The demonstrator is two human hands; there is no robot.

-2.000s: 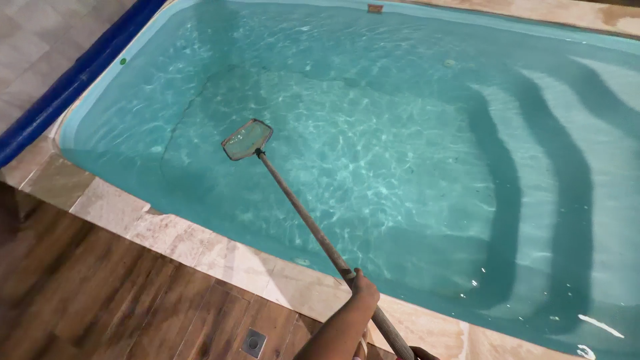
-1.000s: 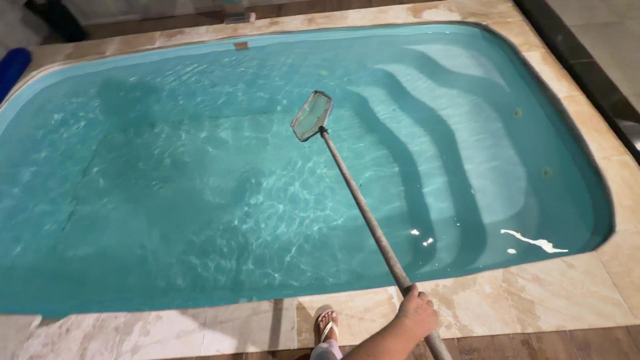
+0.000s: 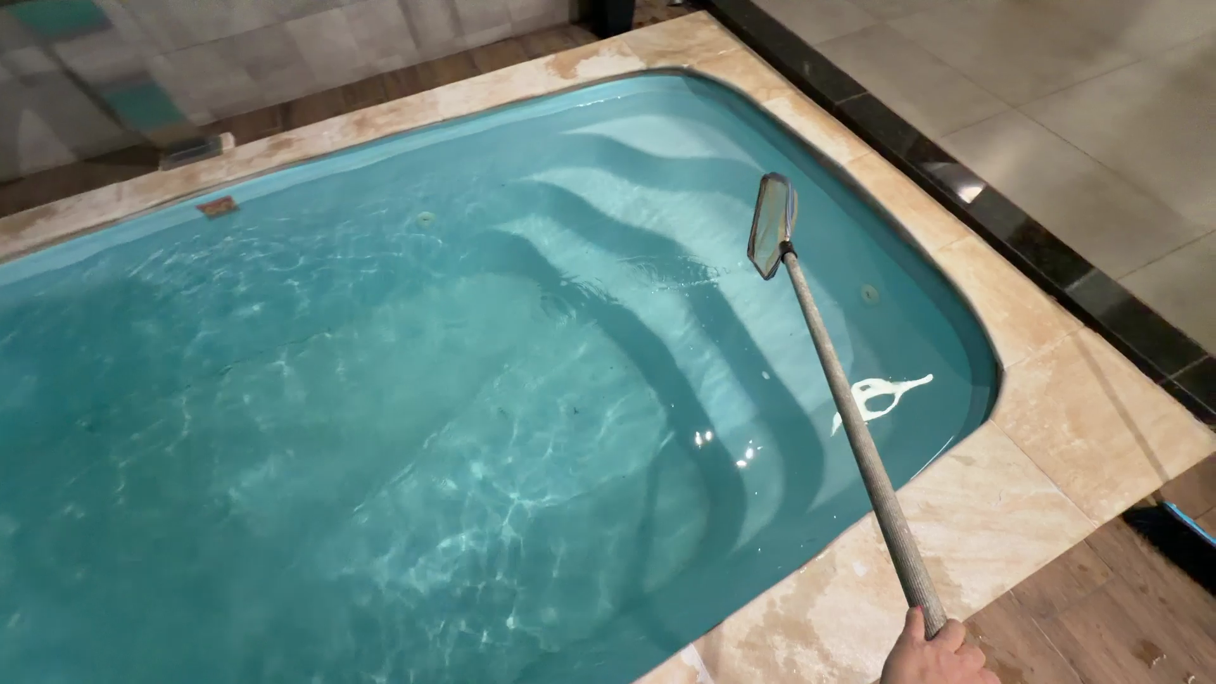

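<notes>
My left hand is closed around the grey ribbed pole of a pool skimmer at the bottom right. The pole runs up and slightly left over the stone edge and the pool. At its far end the framed flat net is tilted nearly edge-on, over the submerged curved steps; whether it touches the water cannot be told. My right hand is out of view. Turquoise water fills the pool, with ripples left of the net.
Beige stone coping borders the pool, with a dark stone strip and grey floor tiles beyond. A dark brush-like thing with a blue edge lies on the wood-look floor at the right. A tiled wall stands behind.
The skimmer net has moved from over the middle of the pool to the steps at its right end, as the view swung right. My right hand, partly visible earlier, is now out of view.
</notes>
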